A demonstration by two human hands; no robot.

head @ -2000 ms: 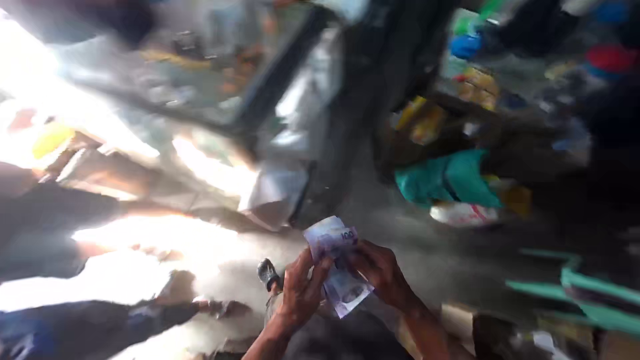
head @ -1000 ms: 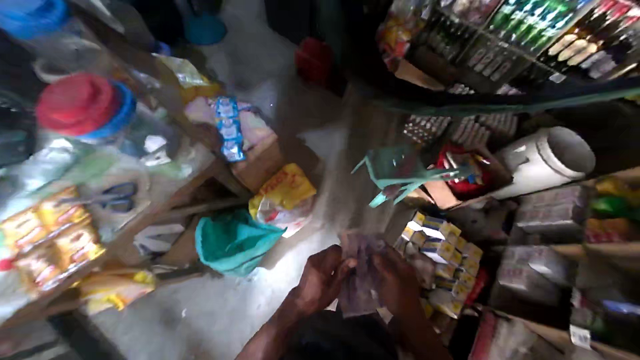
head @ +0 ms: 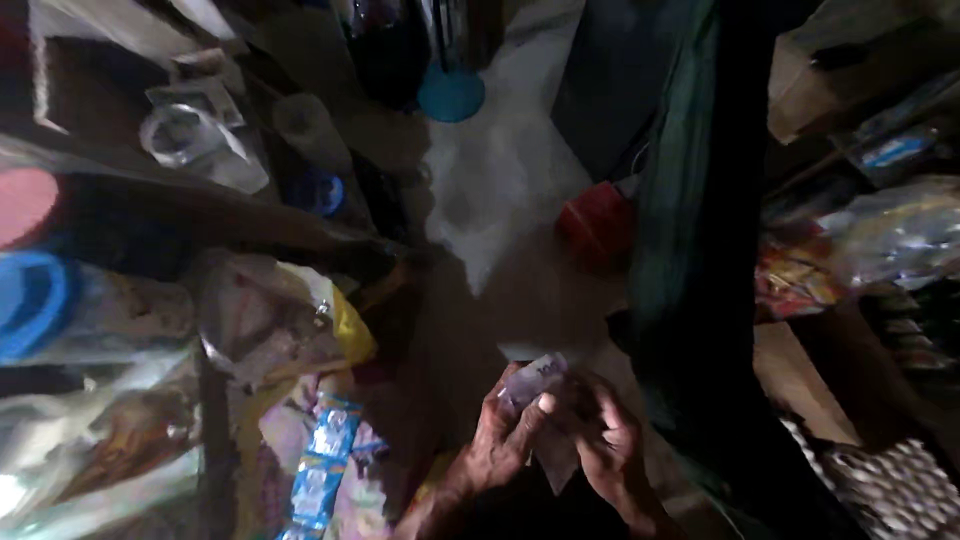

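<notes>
Low in the middle of the head view, my left hand (head: 499, 442) grips purple banknotes (head: 534, 381), its thumb pressed over them near the folded upper end. My right hand (head: 611, 439) is just beside it, fingers curled at the right side of the notes; shadow hides how firmly it holds them. A pointed lower corner of the notes hangs between the two hands. Below them is a dark shape, too dim to name.
On the left, a strip of blue sachets (head: 322, 465), a jar with a blue lid (head: 34, 304) and a yellow-edged plastic bag (head: 349, 326). A red object (head: 596, 225) stands on the floor (head: 487, 180). A dark green cloth (head: 675, 247) hangs right, beside egg trays (head: 896, 480) and a cardboard box (head: 802, 382).
The view has swung strongly, from a bright area to a dim shop aisle. Both hands stay at the banknotes, which were spread more openly two seconds ago and now look folded over at the top.
</notes>
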